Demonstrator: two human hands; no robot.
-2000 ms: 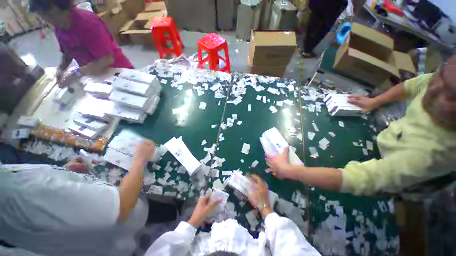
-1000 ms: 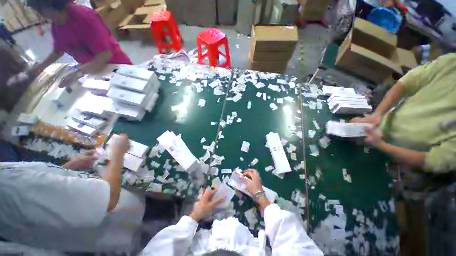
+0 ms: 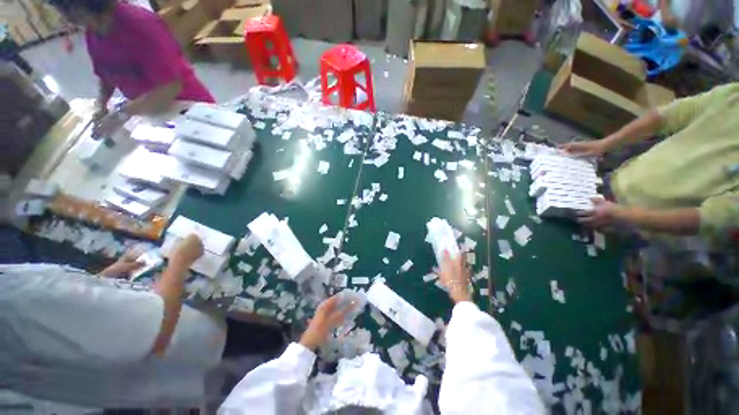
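Observation:
A white product box (image 3: 402, 311) lies slanted on the green table between my hands, with small dark print on its face. My left hand (image 3: 331, 318) holds a thin pale label sheet (image 3: 350, 306) left of that box. My right hand (image 3: 454, 274) is stretched forward with its fingers on the near end of another white box (image 3: 442, 239); whether it grips or only touches it is unclear. Another pair of white boxes (image 3: 281, 246) lies to the left, beyond my left hand.
Backing paper scraps (image 3: 392, 241) litter the green table (image 3: 413, 194). A worker at right holds a row of boxes (image 3: 565, 186). Workers at left handle boxes near a box pile (image 3: 207, 146). Red stools (image 3: 347, 77) and a carton (image 3: 444, 79) stand beyond the table.
My right hand has left the box in front of me and reached forward and right to the farther box. The right worker's box has joined the row, now held at both ends.

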